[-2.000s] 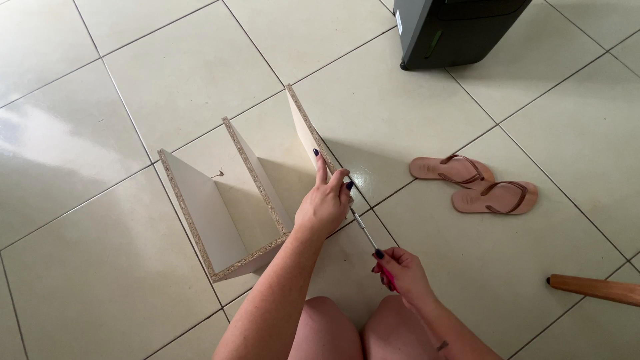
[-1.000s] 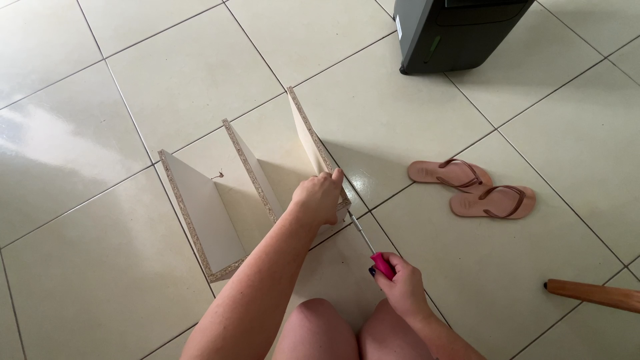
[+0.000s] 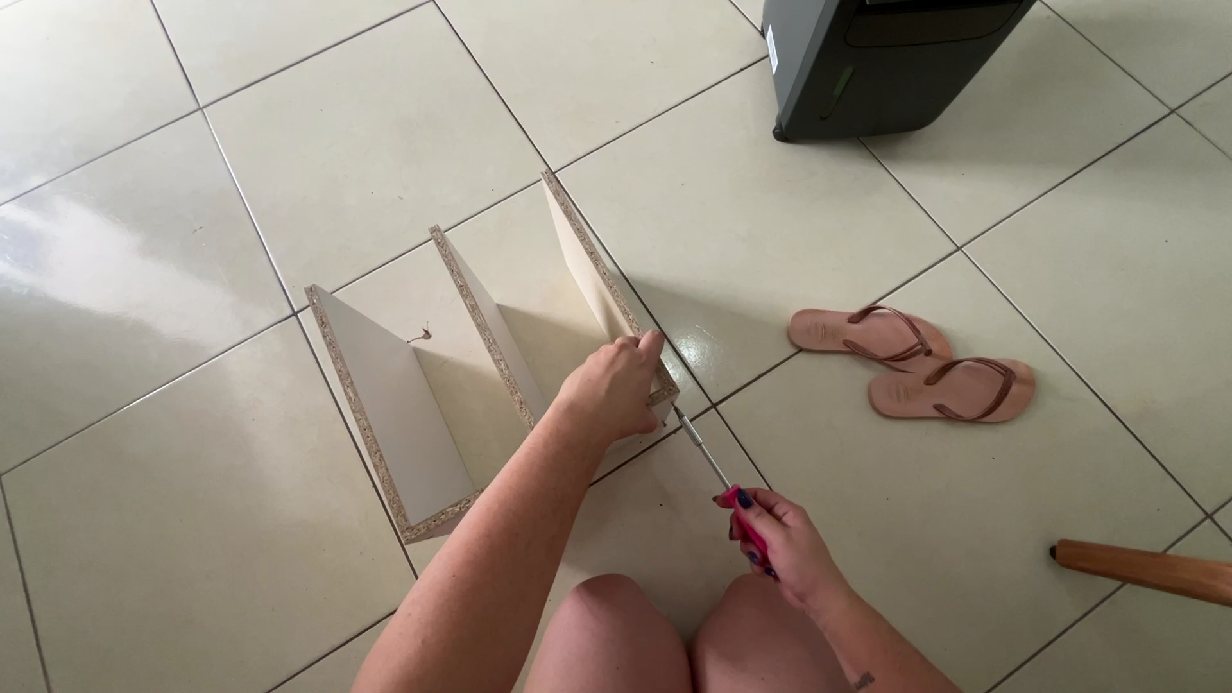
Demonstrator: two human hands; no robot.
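Observation:
A white particleboard unit (image 3: 337,385) stands on the tiled floor, with three parallel panels joined along the side nearest me; the panels' raw chipboard edges face up. My left hand (image 3: 606,390) grips the unit's right corner, its fingers over the end panel and the thumb below. In my right hand (image 3: 770,539) is a screwdriver (image 3: 708,452) with a pink handle. Its metal shaft points up and left, and the tip is at the outer face of that same corner. Whether the tip sits in a screw is too small to tell.
A pair of pink flip-flops (image 3: 948,390) lies on the floor to the right. Behind them stands a dark grey appliance on casters (image 3: 866,77). A wooden leg (image 3: 1145,570) reaches in from the right edge. Between two panels lies a small brown twisted thing (image 3: 421,334).
My left hand's fingers, extended along the end panel two seconds ago, have closed around the corner. My right hand has moved slightly down, still holding the screwdriver.

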